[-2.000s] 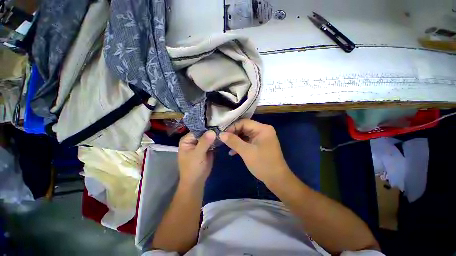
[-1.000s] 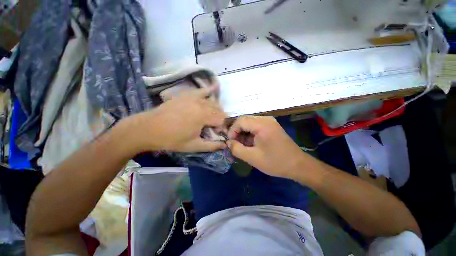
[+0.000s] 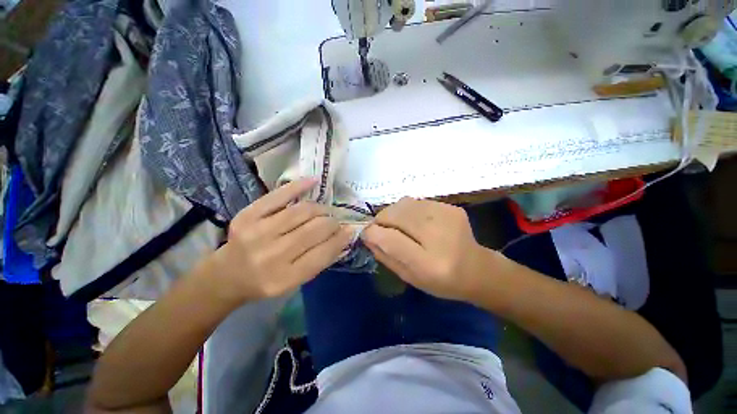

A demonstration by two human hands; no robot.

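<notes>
The garment's blue-grey leaf-print shell (image 3: 190,113) hangs over the table at the left, with its cream inner side (image 3: 133,234) and a black strip (image 3: 141,252) showing. A sleeve end (image 3: 311,149), cream side out with a dark stitched seam, lies at the table's front edge. My left hand (image 3: 283,242) lies over this end with its fingers bent and pinches its edge. My right hand (image 3: 424,247) pinches the same edge just right of it. A bit of grey print (image 3: 355,257) shows below the fingers. The fingertips partly hide the pinched edge.
The sewing machine's needle area (image 3: 365,69) is behind the sleeve end. Black snips (image 3: 471,97) and a thin grey tool (image 3: 462,23) lie on the machine bed. A tan block (image 3: 629,86) is at the right. A red basket (image 3: 578,212) is under the table.
The sleeve end has been turned so that its cream side and seam show. My left hand moved from below the fabric to over it. The view has shifted, and the machine's needle area now shows.
</notes>
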